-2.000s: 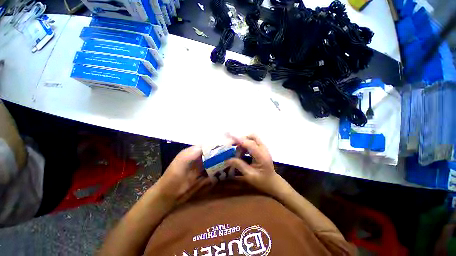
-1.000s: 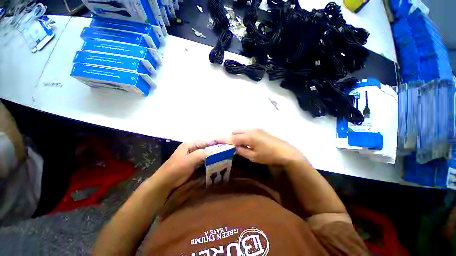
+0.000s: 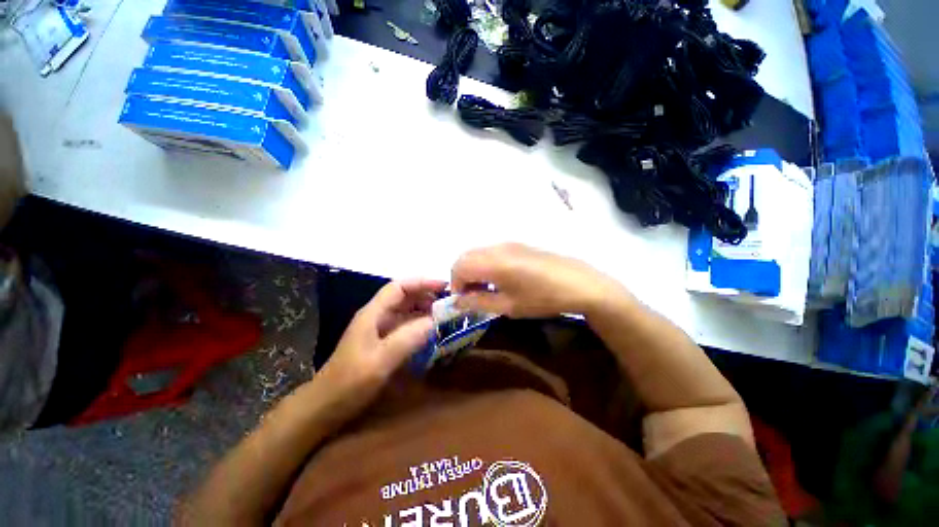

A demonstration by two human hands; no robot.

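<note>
A small blue and white carton (image 3: 449,336) is held upright over my lap at the table edge, its end facing up. My left hand (image 3: 379,335) is closed around its left side. My right hand (image 3: 515,282) is at the carton's upper end, fingers on a pale flap; they hide most of that end. What is inside the carton cannot be seen. A heap of coiled black cables (image 3: 628,93) lies at the back middle of the table. Flat blue and white cartons (image 3: 757,276) lie right of the cables, with a cable picture on top.
Finished blue boxes (image 3: 206,118) stand in a stepped stack at left. Ribbed greyish cartons or sleeves (image 3: 860,242) and rows of blue cartons (image 3: 855,93) are at far right. A red stool (image 3: 165,355) and a person's arm (image 3: 10,170) are at left.
The carton has tilted and its printed face shows less. My right hand has moved from its side over its top end. The view has shifted, so the table things sit slightly higher and further left.
</note>
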